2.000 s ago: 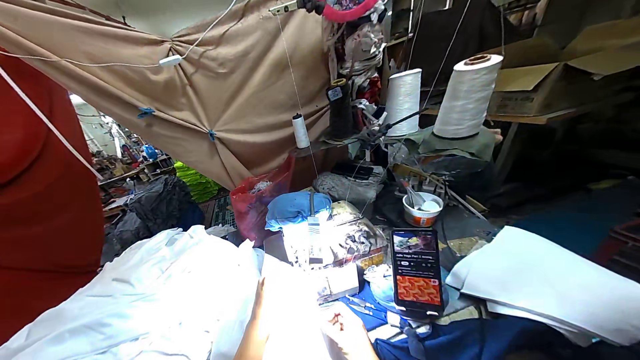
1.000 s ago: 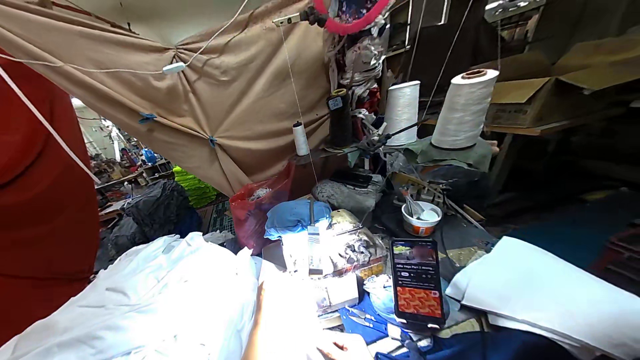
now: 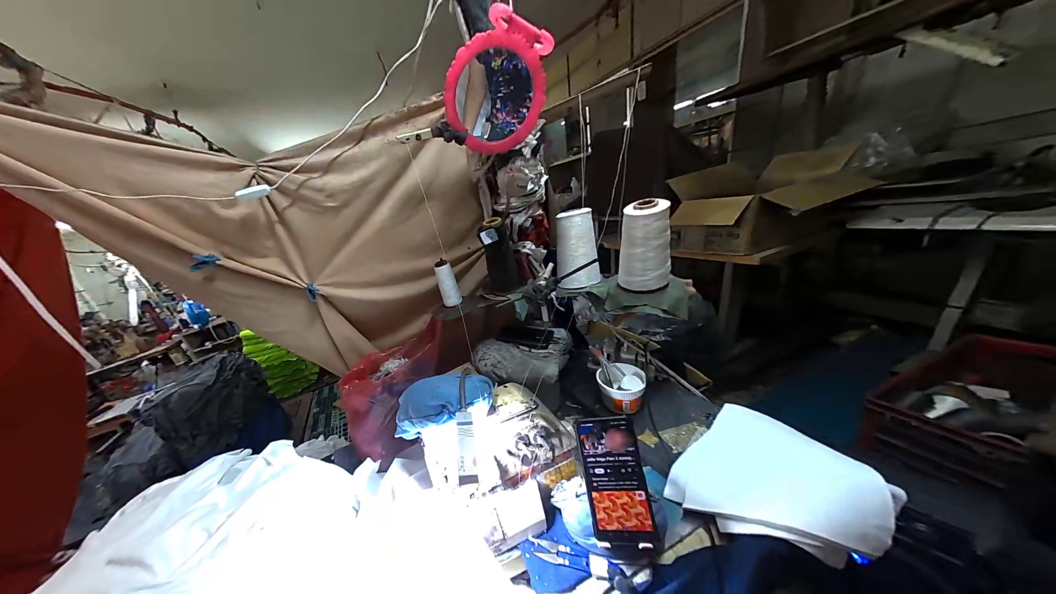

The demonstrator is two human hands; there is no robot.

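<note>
Neither of my hands shows in the head view at this moment. White fabric (image 3: 247, 520) lies heaped across the lower left and is washed out by glare near the sewing machine (image 3: 503, 511), whose head is partly wrapped in blue cloth (image 3: 441, 403). Right of the machine a phone (image 3: 615, 487) leans upright with its screen lit. Thread snips (image 3: 554, 551) rest on blue cloth just left of the phone's foot. Folded white fabric pieces (image 3: 780, 483) lie to the right of the phone. Behind it stands a white tub (image 3: 622, 388) holding tools.
Two large white thread cones (image 3: 646, 247) and a small thread spool (image 3: 447, 283) stand at the back. A pink-framed mirror (image 3: 497, 87) hangs above. A red plastic bag (image 3: 388, 392) is behind the machine. An open cardboard box (image 3: 726, 219) and a red crate (image 3: 949, 412) are at right.
Both hands, low in the middle of the view two seconds ago, have dropped out of sight. The view has tilted upward.
</note>
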